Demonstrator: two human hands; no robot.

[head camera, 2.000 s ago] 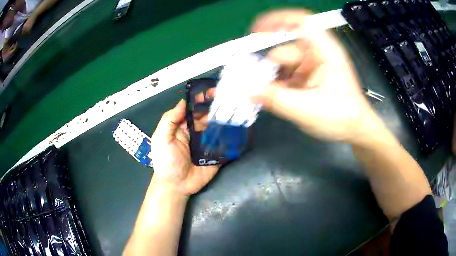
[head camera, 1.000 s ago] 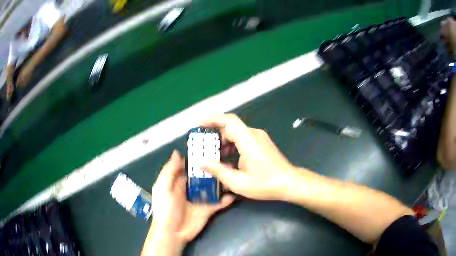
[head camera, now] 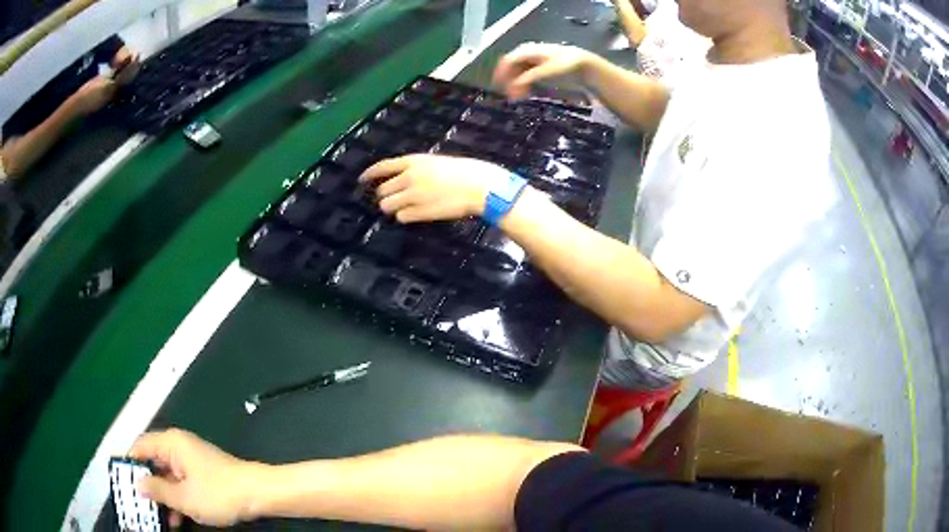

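Observation:
My right hand is at the bottom left, with its fingers on the upper and right edge of a partly assembled phone. The phone shows a white keypad sheet inside a dark rim; its lower end is cut off by the picture's edge. My left hand is out of view. Tweezers with a black handle and silver ends lie on the dark green bench, above my forearm.
Black blister trays lie at the centre, with a neighbouring worker's hands over them. That worker wears white and a blue wristband. An open cardboard box is at the lower right. Phone units lie on the green conveyor.
The view has swung to the right, so the hands' work has shifted to the bottom left corner. My left hand and the spare board have left the picture. The neighbouring worker has come into view.

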